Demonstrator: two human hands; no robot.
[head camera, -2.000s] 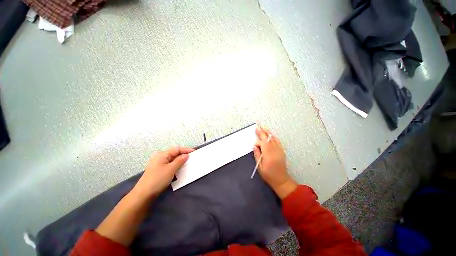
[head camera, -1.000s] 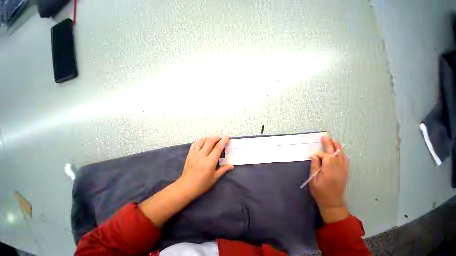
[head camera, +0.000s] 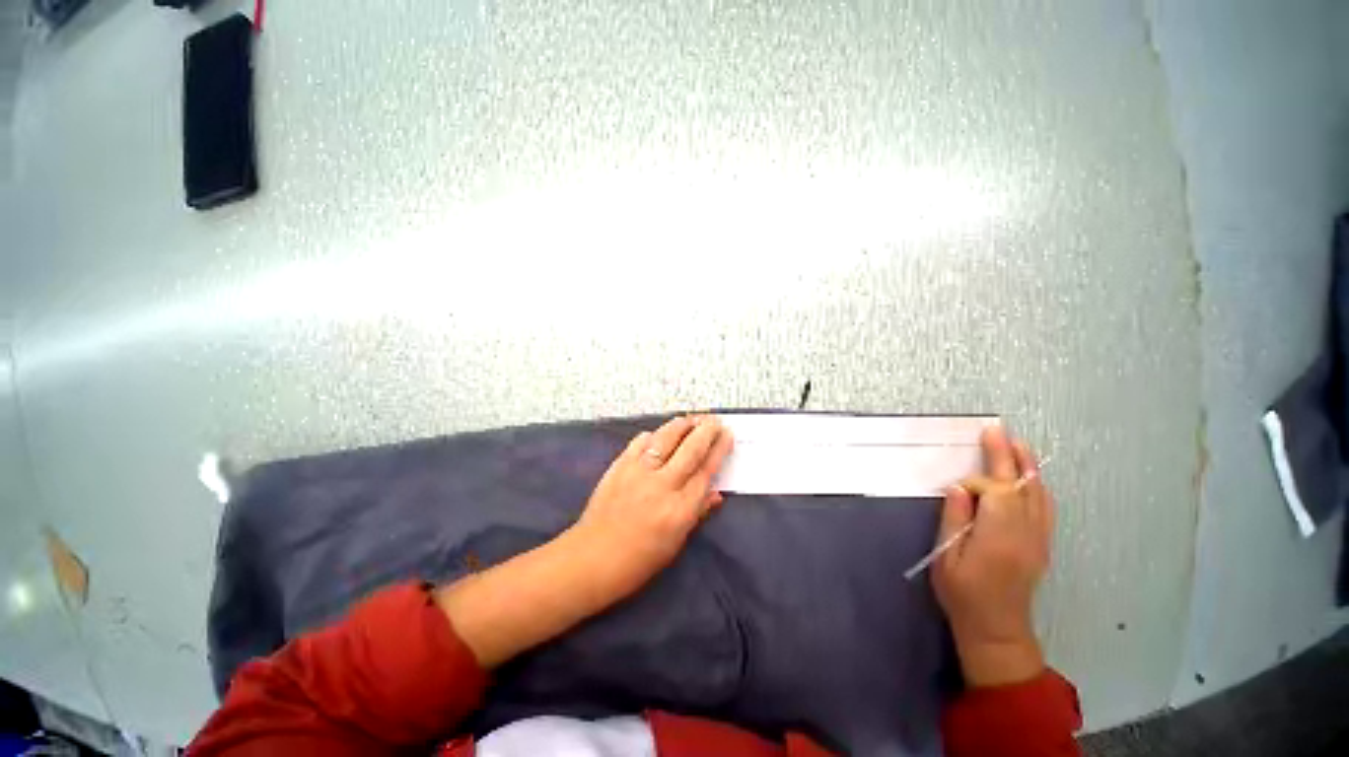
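A dark grey garment piece (head camera: 843, 592) lies at the table's front edge. A white marking template (head camera: 858, 454) lies flat along its upper edge. My left hand (head camera: 658, 496) rests on the template's left end, fingers together, pressing it on the cloth. My right hand (head camera: 999, 540) touches the template's right end with its fingertips and holds a thin pale marking pen (head camera: 940, 552), its lower end pointing down-left over the cloth. A small white tag (head camera: 215, 476) shows at the cloth's upper left corner.
A black mobile phone (head camera: 221, 113) lies at the far left of the pale table (head camera: 592, 266). A brown template (head camera: 67, 567) lies at the left edge. A dark grey piece with a white edge (head camera: 1290, 470) is at the right. A short dark mark is above the template.
The view has swung left, so the phone and brown template now show. The template, tilted at first, now lies nearly level. My left hand has moved from gripping its left edge to lying on top.
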